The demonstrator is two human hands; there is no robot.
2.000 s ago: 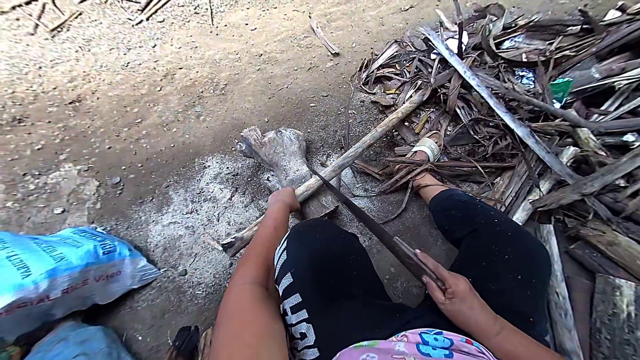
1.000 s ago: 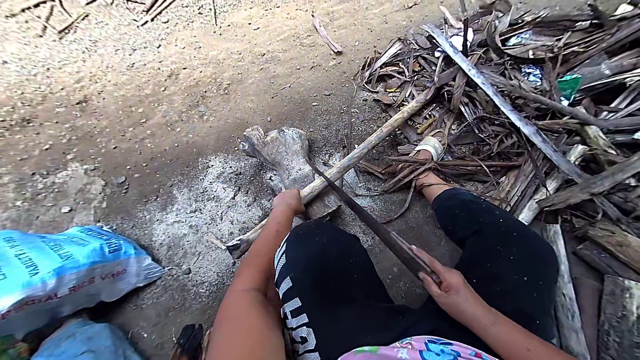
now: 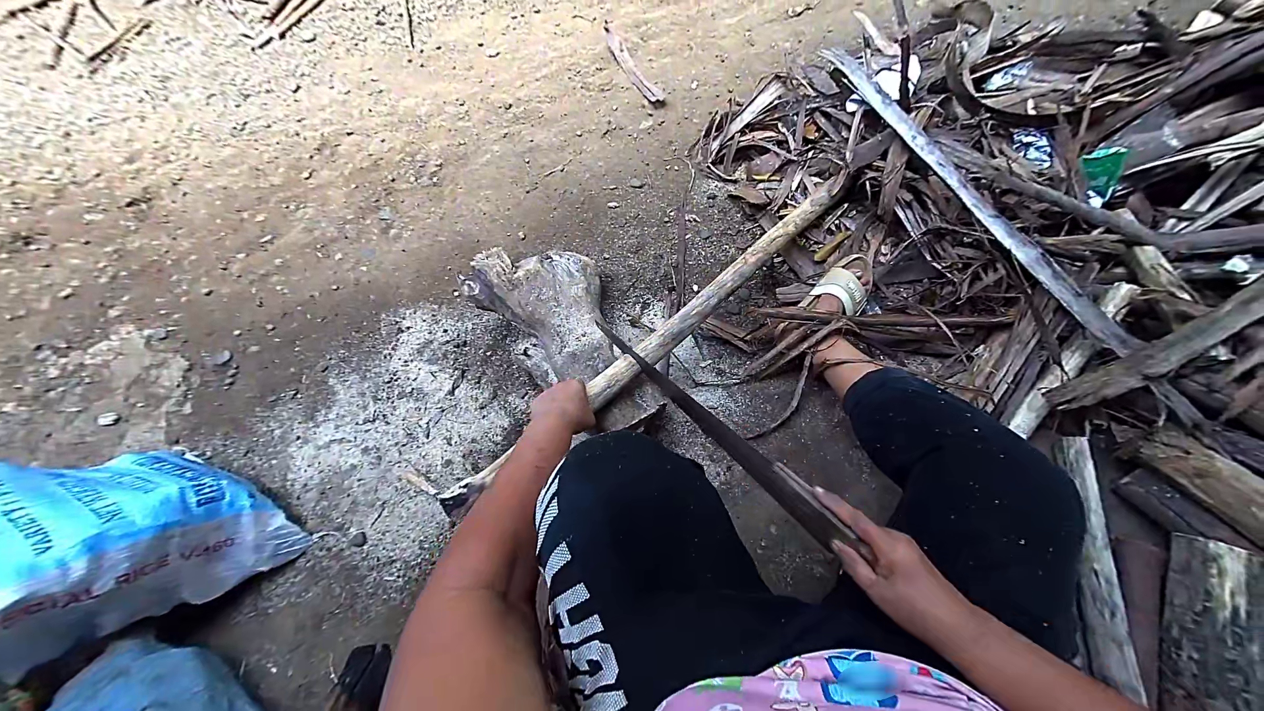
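My left hand (image 3: 564, 406) grips a long pale wooden stick (image 3: 721, 288) that runs from the lower left up to the debris pile. My right hand (image 3: 882, 560) is closed around the handle end of a long dark blade, which looks like a machete (image 3: 726, 434). Its thin tip points up and left, and the blade crosses the stick just right of my left hand. Beneath the stick lies a weathered block of wood (image 3: 558, 301) on the ashy ground. Whether the blade touches the stick, I cannot tell.
A heap of dry husks and branches (image 3: 948, 227) spreads at the upper right, around my sandalled foot (image 3: 842, 288). Split wood pieces (image 3: 1210, 617) lie at the lower right. At the lower left is a filled blue and white sack (image 3: 128, 543), with a bluish bag (image 3: 153, 679) below it.
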